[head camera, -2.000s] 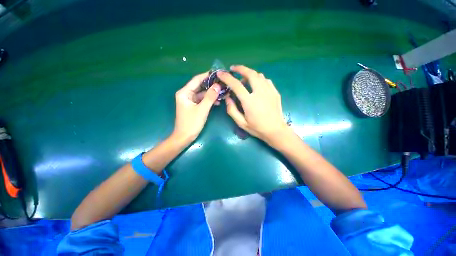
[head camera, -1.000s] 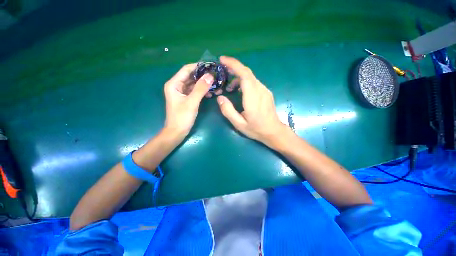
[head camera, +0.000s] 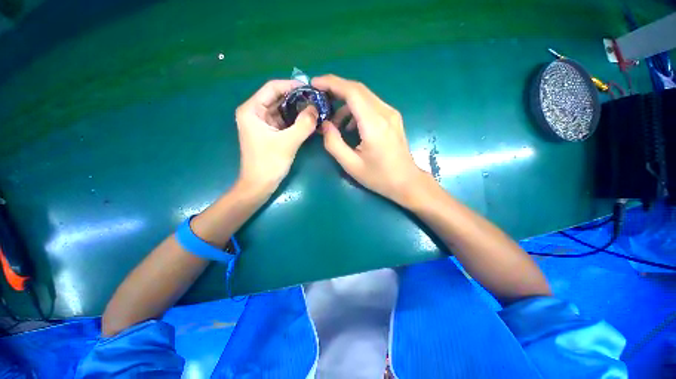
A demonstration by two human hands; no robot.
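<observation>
A small round black unit (head camera: pixel 305 101) with silvery bits is held over the green bench, left of the picture's centre. My left hand (head camera: pixel 270 133) holds it from the left, with the thumb on its face. My right hand (head camera: pixel 368 133) is at its right side, with thumb and forefinger at the rim, and seems to grip it too. The fingers hide part of the unit. A blue band (head camera: pixel 199 240) is around my left wrist.
The shiny green bench (head camera: pixel 148 155) fills the middle. A round dish of grey speckled material (head camera: pixel 567 100) and a black box (head camera: pixel 630 148) with cables are at the right. A black and orange tool (head camera: pixel 11 259) lies at the far left edge.
The view has shifted slightly. The right thumb and forefinger, apart from the unit one second ago, are now closed in on its right rim. The left hand keeps hold of the unit.
</observation>
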